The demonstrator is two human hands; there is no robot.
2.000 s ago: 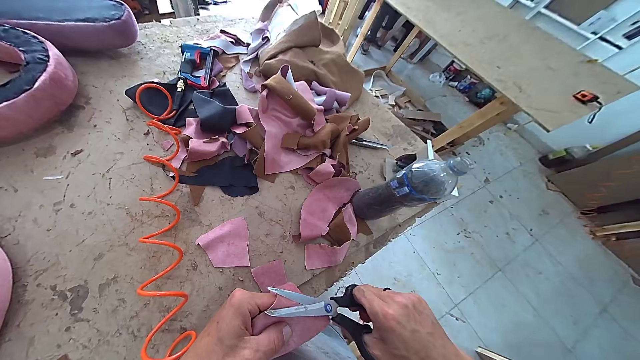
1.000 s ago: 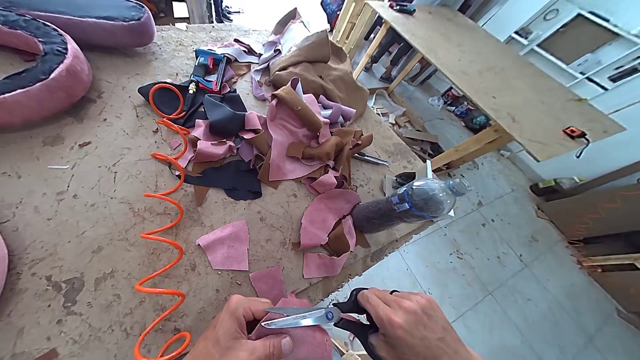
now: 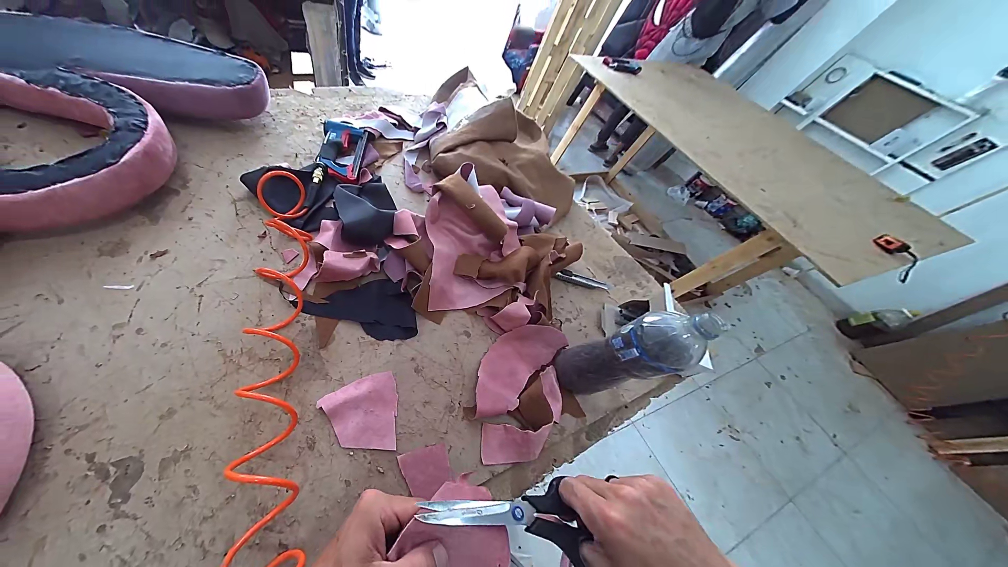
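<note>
My left hand (image 3: 382, 535) pinches a piece of pink fabric (image 3: 465, 543) at the bottom centre, thumb on top. Around the black handles of a pair of scissors (image 3: 480, 513) my right hand (image 3: 642, 524) is closed. The scissors point left, their blades slightly parted over the pink piece, tips close to my left fingers. Just beyond lies a small pink scrap (image 3: 425, 470), and up and left of it a larger pink scrap (image 3: 362, 411). Curved pink and brown offcuts (image 3: 516, 370) rest beside a plastic bottle (image 3: 630, 352) with dark contents, near the table edge.
An orange coiled air hose (image 3: 295, 354) runs to a blue and red staple gun (image 3: 344, 150). Pink, brown and black offcuts (image 3: 465, 252) are heaped mid-table, with a utility knife (image 3: 581, 279) beside them. Upholstered pink pieces (image 3: 150, 157) lie at left. Another table (image 3: 756, 157) holds a tape measure (image 3: 890, 244).
The scissor blades, wider apart two seconds ago, are now nearly together over the pink piece. Both hands stay at the bottom centre.
</note>
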